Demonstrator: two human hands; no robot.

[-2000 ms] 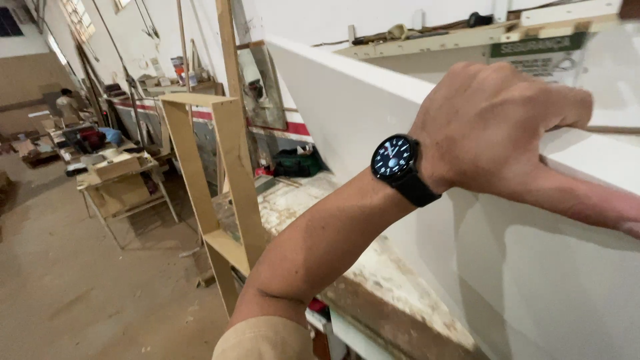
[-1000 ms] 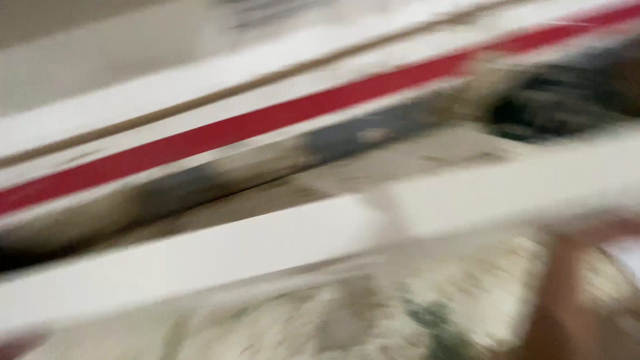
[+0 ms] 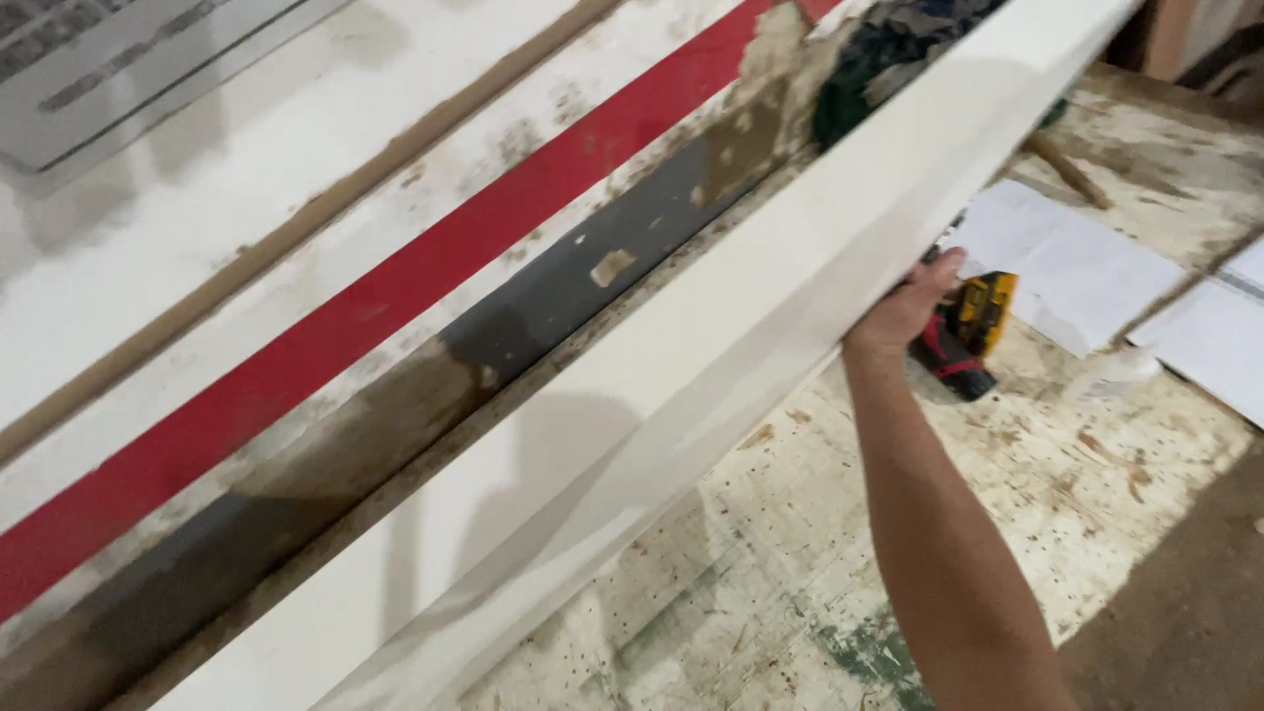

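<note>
A long white panel (image 3: 750, 296) runs diagonally across the view, tilted above the workbench. My right hand (image 3: 899, 311) holds its lower edge from the near side; the thumb shows and the other fingers are mostly hidden by the panel. Just beyond this hand lies a yellow and black cordless power tool (image 3: 987, 301), with a black and red part (image 3: 953, 360) beside it. My left hand is outside the view.
The paint-stained workbench (image 3: 790, 504) carries white paper sheets (image 3: 1071, 262), a translucent bottle (image 3: 1116, 375) and a wooden stick (image 3: 1071, 173). Behind the panel are a dark plastic bag (image 3: 869, 69) and a wall with a red stripe (image 3: 395, 286).
The view has swung strongly down to the bench. My left hand with the watch, over the panel two seconds ago, is out of view; my right hand now shows at the panel's lower edge.
</note>
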